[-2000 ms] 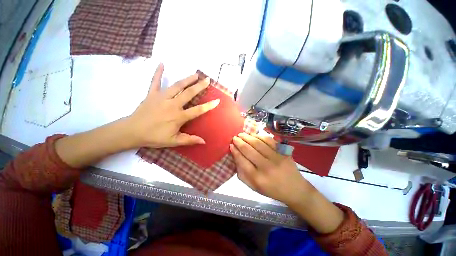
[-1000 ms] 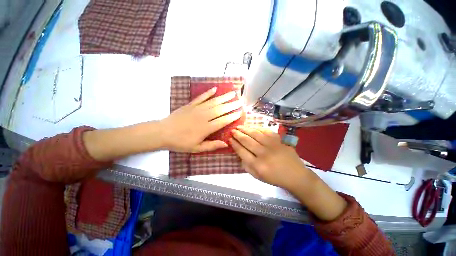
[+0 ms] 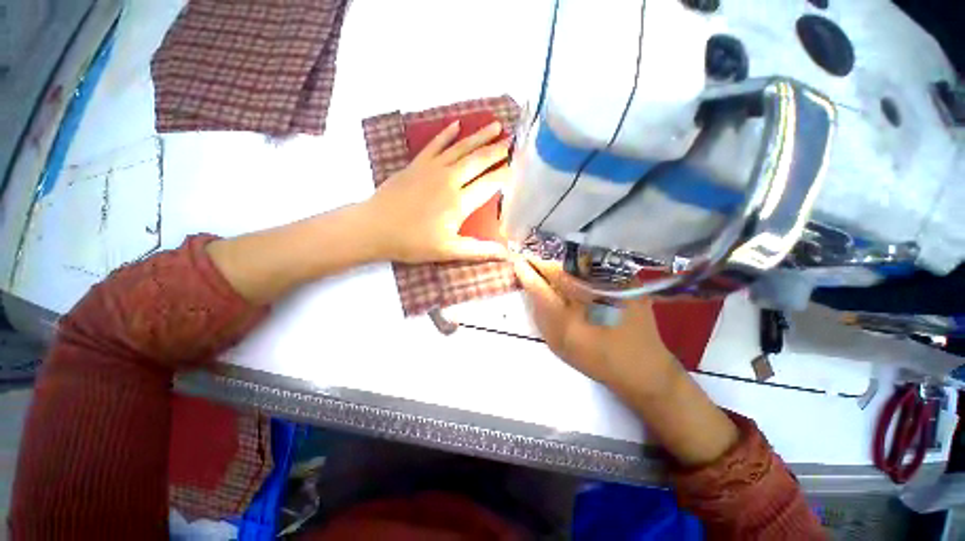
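A plaid pocket piece [image 3: 457, 287] lies on the white table at the left of the sewing machine head [image 3: 645, 159]. A red pocket piece [image 3: 429, 133] lies on top of it, partly covered. My left hand [image 3: 439, 201] rests flat on both, fingers spread, thumb towards the needle area. My right hand [image 3: 587, 322] is at the cloth's right edge by the presser foot [image 3: 542, 247], fingertips close to my left thumb. Whether my right fingers pinch the cloth is hidden by glare and the machine head.
Plaid pieces [image 3: 249, 69] lie at the upper left. A red piece [image 3: 688, 317] lies right of my right hand, beside a black tool [image 3: 771, 331] and a brown tab [image 3: 762, 368]. Red-handled scissors [image 3: 899, 433] lie far right. Finished pieces [image 3: 206, 449] hang low left above a blue bin.
The plaid and red pieces have turned from a corner-down position and moved up and away from the table's front edge. My left hand has moved with them; my right hand stays near the needle.
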